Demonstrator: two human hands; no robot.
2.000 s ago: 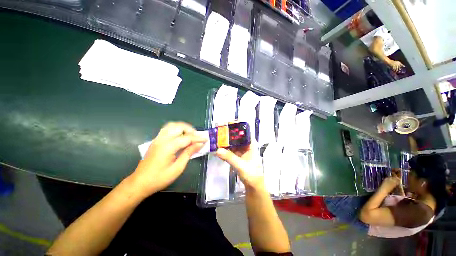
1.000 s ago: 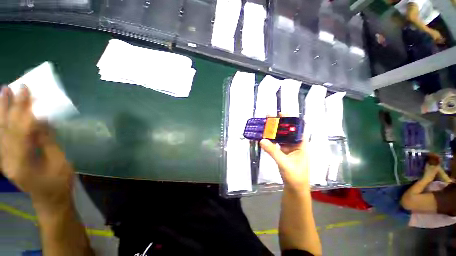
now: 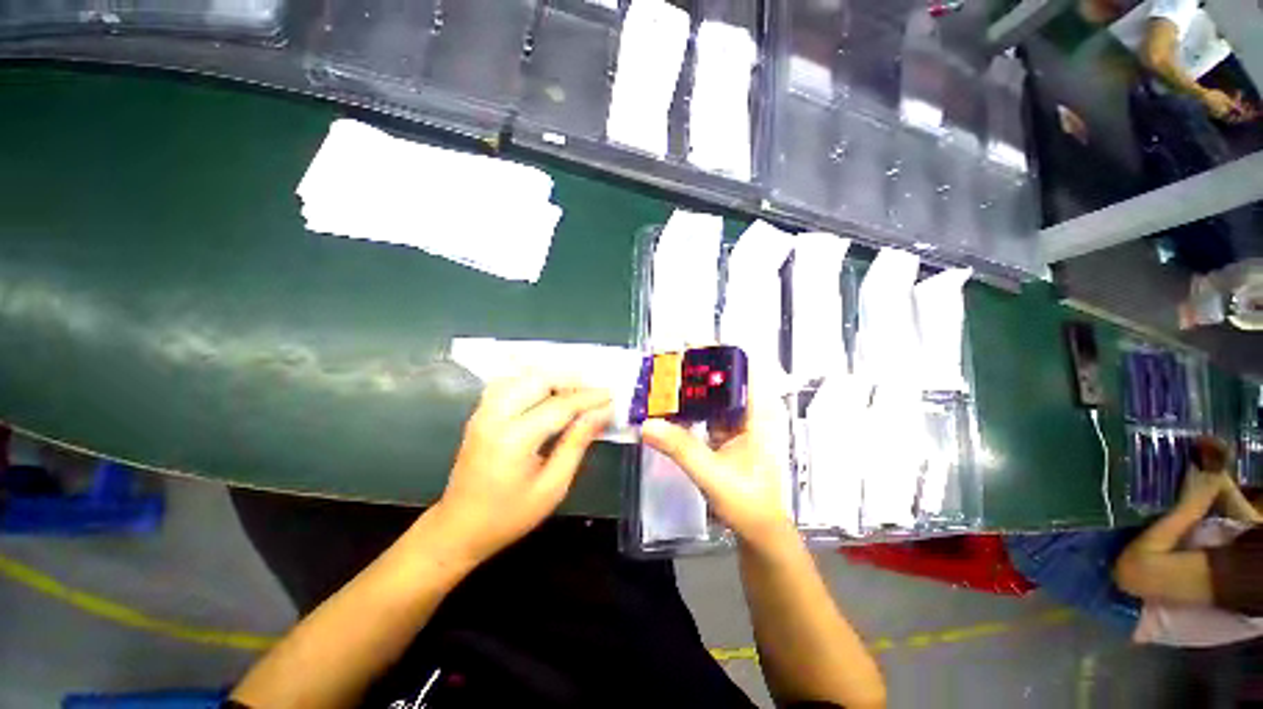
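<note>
My right hand (image 3: 741, 464) holds a purple-blue keypad phone (image 3: 700, 385), its dark screen area and orange patch facing up, above the left part of the working tray. My left hand (image 3: 533, 441) holds a white sleeve (image 3: 547, 363) at the phone's left end; the keypad end is partly covered there. The clear working tray (image 3: 634, 533) holds two rows of white-wrapped items. A stack of white sleeves (image 3: 430, 197) lies on the green surface to the left of the tray.
Clear-grey blister trays (image 3: 887, 118) line the far side, two white sleeves (image 3: 720, 100) in them. At right lie a dark device (image 3: 1082, 363) with a white cable and a tray of purple phones (image 3: 1161, 402). A seated coworker (image 3: 1177, 568) is at far right; a white frame bar (image 3: 1150, 211) crosses upper right.
My left hand has come back from the far left to the phone, with the white sleeve now at the phone's left end. The phone has moved slightly left in the view.
</note>
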